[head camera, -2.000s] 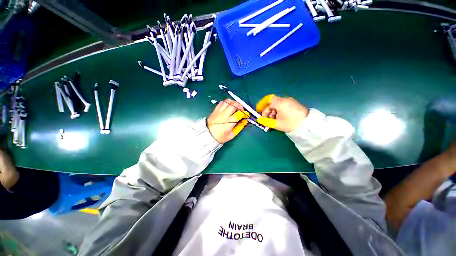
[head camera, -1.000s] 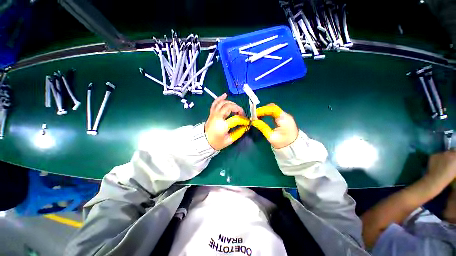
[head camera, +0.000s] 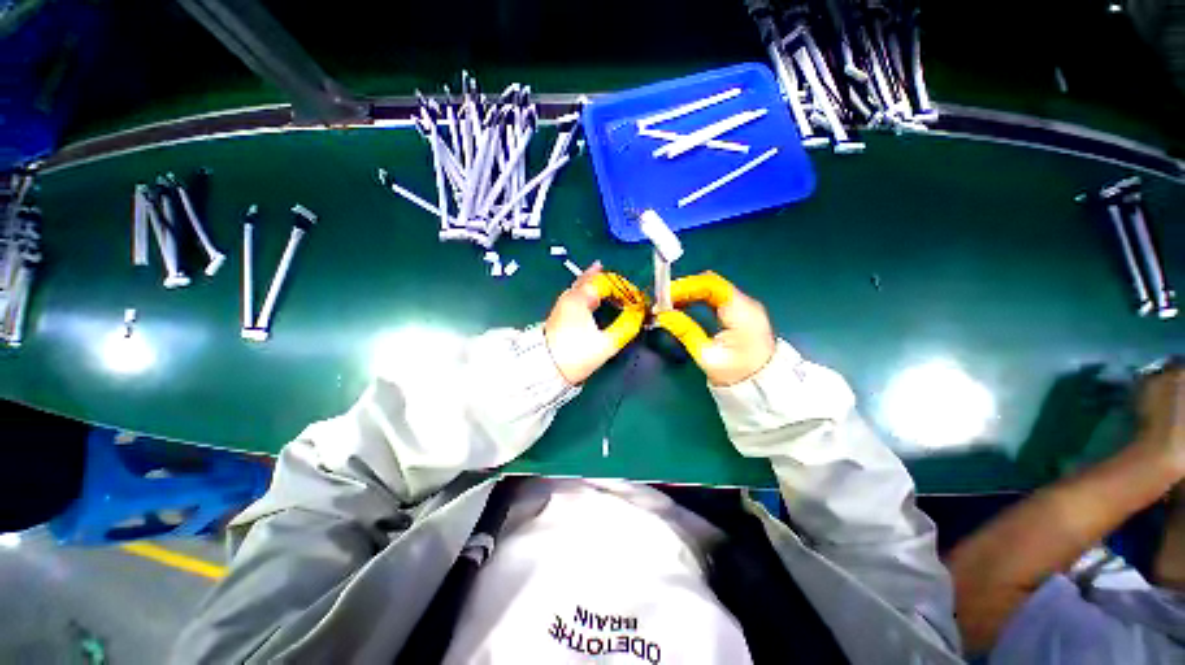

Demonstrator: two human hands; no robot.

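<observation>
A white cable harness (head camera: 664,276) stands up from between my fingertips, its wider white connector pointing to the tray. My right hand (head camera: 723,330) pinches its lower end between thumb and finger in yellow finger cots. My left hand (head camera: 593,325) has its yellow-covered thumb and finger closed at the same spot, on thin dark wires. A thin dark wire hangs down from there to a small white connector housing (head camera: 606,447) near the bench's front edge. The exact joint between the fingertips is too small to tell.
A blue tray (head camera: 611,195) with white cables lies ahead. A harness bundle (head camera: 487,175) and loose housings (head camera: 495,264) lie left of it. Another bundle (head camera: 851,78) lies behind right. Small harness groups lie far left and far right. A person's arm (head camera: 1079,520) is at right.
Since two seconds ago, the harness has swung from slanting across my hands to upright. Since one second ago, my left fingers have curled in; the hanging wire with the housing shows more clearly.
</observation>
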